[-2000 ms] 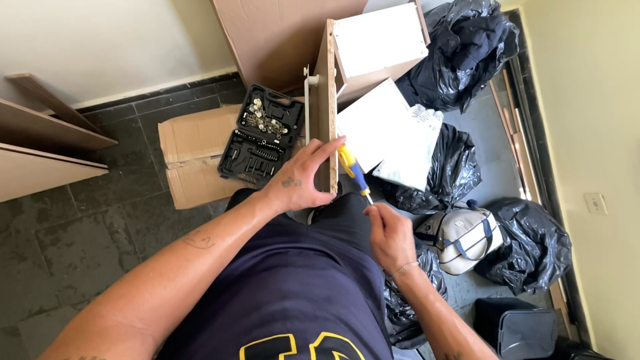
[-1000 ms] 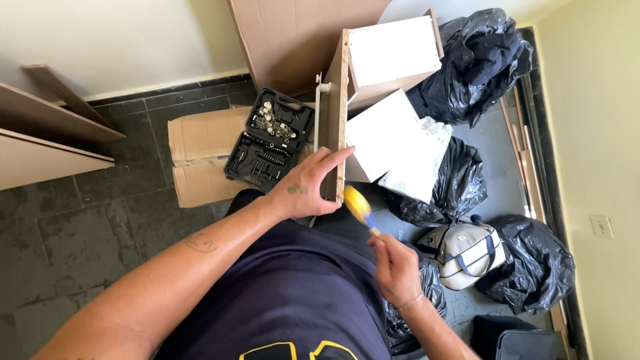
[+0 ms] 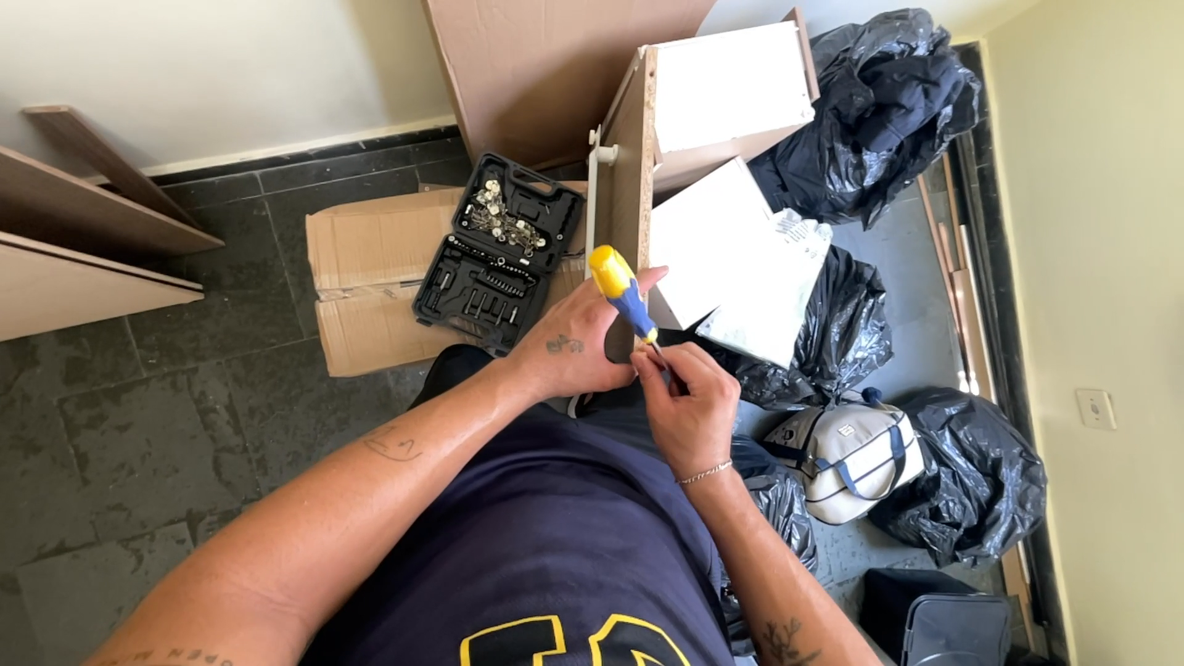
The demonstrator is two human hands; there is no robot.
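My right hand (image 3: 689, 398) holds a screwdriver (image 3: 624, 291) by its metal shaft, the yellow and blue handle pointing up and away from me. My left hand (image 3: 578, 342) grips the near end of an upright wooden furniture panel (image 3: 645, 166), its thumb and fingers on either side. The two hands nearly meet at the panel's near end. A pale rail with a white knob (image 3: 606, 153) runs along the panel's left side. Whatever lies under my right fingertips is hidden.
An open black tool case (image 3: 504, 250) with bits and metal fittings lies on flattened cardboard (image 3: 370, 277) at the left. Beyond the panel are a white-faced cabinet part (image 3: 731, 88), black plastic bags (image 3: 967, 472) and a grey bag (image 3: 846, 462). Loose boards (image 3: 83, 287) lean at far left.
The screwdriver has swung from pointing down toward my right hand to standing handle-up, and my right hand has come in close to my left. My left hand stays on the panel.
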